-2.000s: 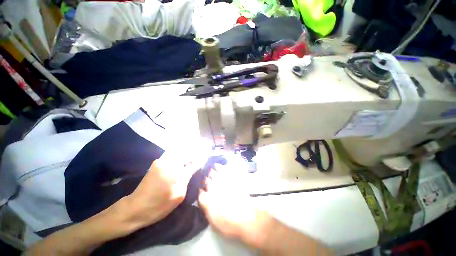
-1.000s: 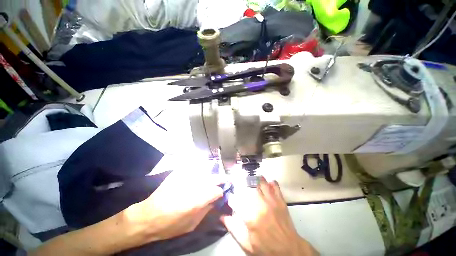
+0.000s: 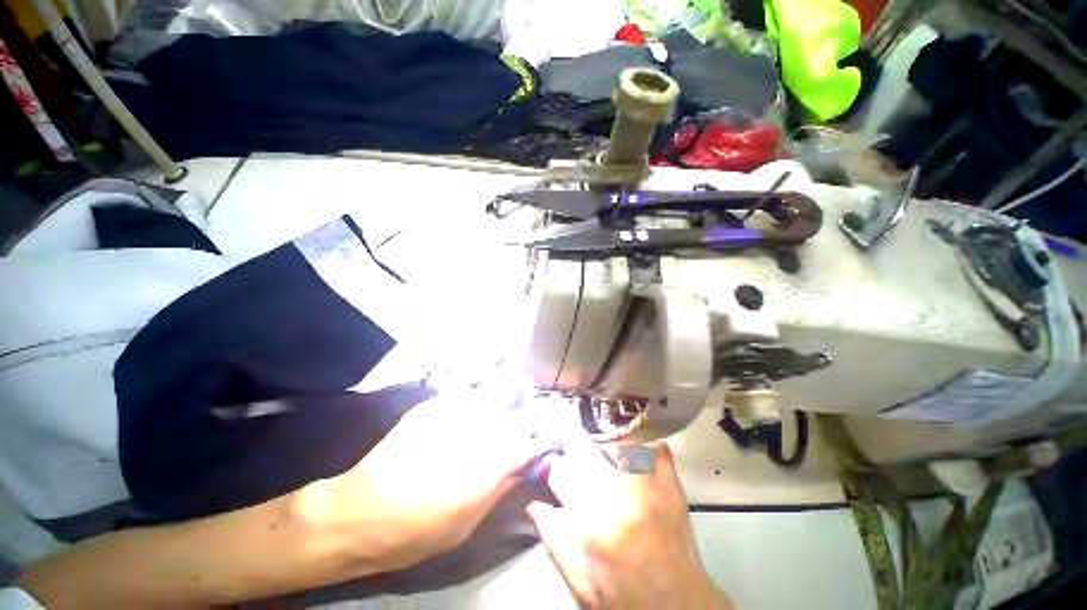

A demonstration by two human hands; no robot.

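Note:
The navy cloth (image 3: 238, 358) lies left of the machine head, with a pale strip on its top edge. My left hand (image 3: 417, 471) rests on the navy cloth, its fingers closed on the cloth edge beside the needle area. My right hand (image 3: 626, 518) is just right of it, its fingertips at the same edge under the machine head (image 3: 679, 358). Strong glare hides the needle, the presser foot and the exact grip of the fingertips. Grey-white cloth (image 3: 60, 322) is heaped at the far left.
Thread snips (image 3: 715, 221) lie on top of the machine head. Black scissors handles (image 3: 775, 439) lie on the bed, partly hidden behind the head. A camouflage strip (image 3: 880, 524) hangs at the right. Dark navy cloth (image 3: 322, 89) and neon yellow cloth (image 3: 819, 60) are piled behind.
The view has shifted, so the machine stands further right and looks tilted. My right hand has moved from below the needle area to beside it since the oldest frame. Both hands stay at the cloth edge.

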